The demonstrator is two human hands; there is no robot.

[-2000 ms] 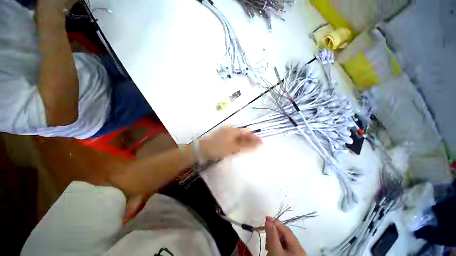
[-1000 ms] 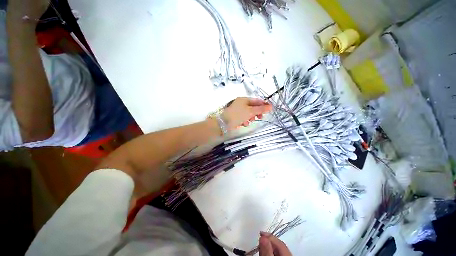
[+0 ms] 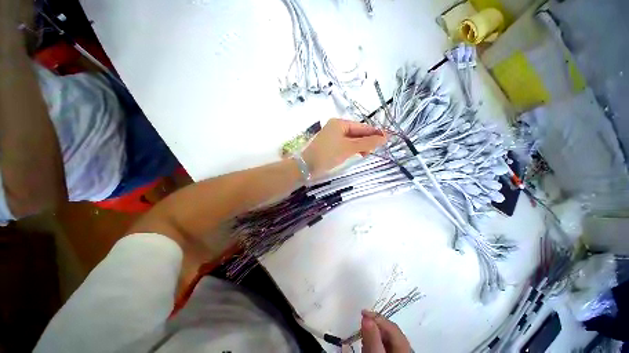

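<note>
My left hand (image 3: pixel 345 143) reaches over the central cable bundle (image 3: pixel 455 155). Its fingertips are at the thin dark-reddish wires of a white cable (image 3: pixel 436 186) lying across the bundle; whether they grip them is unclear. My right hand (image 3: pixel 385 332), cut off by the bottom edge, pinches the fanned thin core wires (image 3: pixel 398 302) of one cable between thumb and finger. That cable's black band (image 3: pixel 332 339) shows left of the fingers. The bundle's dark wire ends (image 3: pixel 265 231) hang over the table's near edge.
A smaller white cable bundle (image 3: pixel 307 62) lies at the far side. More cables (image 3: pixel 517 320) and a black phone (image 3: pixel 541 334) are at lower right. A yellow roll (image 3: pixel 481 26) and packing bags (image 3: pixel 531 76) are at upper right. Another person's arm (image 3: pixel 27 131) is at left.
My left hand has moved up and right, from the near part of the bundle to the crossing cable's thin wires. My right hand still holds its wires. The view has shifted slightly.
</note>
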